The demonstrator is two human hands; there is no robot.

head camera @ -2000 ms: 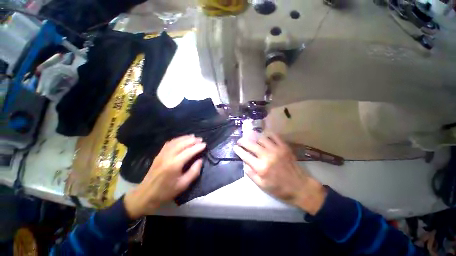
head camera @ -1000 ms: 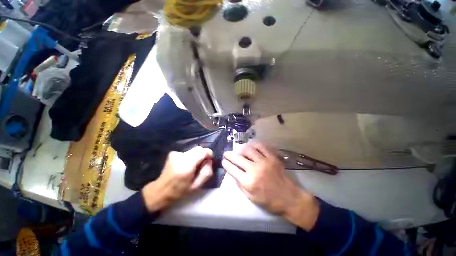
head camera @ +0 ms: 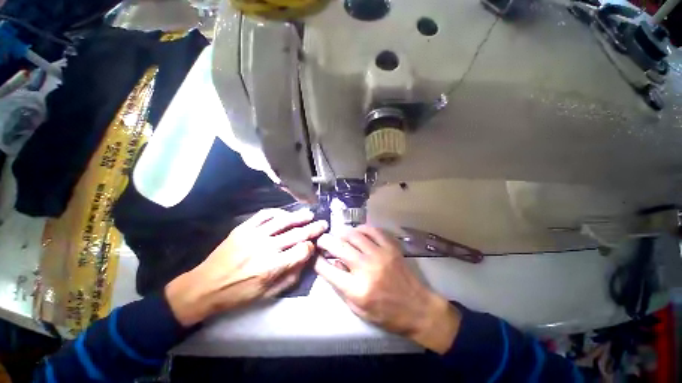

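Note:
A black cloth piece (head camera: pixel 179 224) lies left of the needle, and its right end runs under the presser foot (head camera: pixel 327 206). My left hand (head camera: pixel 250 262) lies flat on the cloth, fingertips close to the foot. My right hand (head camera: pixel 378 280) is just right of it, fingertips at the foot's front edge beside a small pale strip (head camera: pixel 336 217). The two hands nearly touch. Fingers hide the cloth edge, so a grip cannot be told. A small dark cloth part (head camera: pixel 299 286) shows below my left hand.
The cream sewing machine (head camera: pixel 464 105) fills the upper right. Reddish-brown thread snips (head camera: pixel 441 245) lie right of my right hand. Yellow printed tape (head camera: pixel 101 217) and a black cloth heap (head camera: pixel 75 112) are at the left. Black scissor-like handles (head camera: pixel 634 277) are at the table's right end.
My left hand has opened from a closed pinch and now lies flat beside the foot. My right hand stays near the foot. The cloth is bunched closer under the hands. The camera view has shifted.

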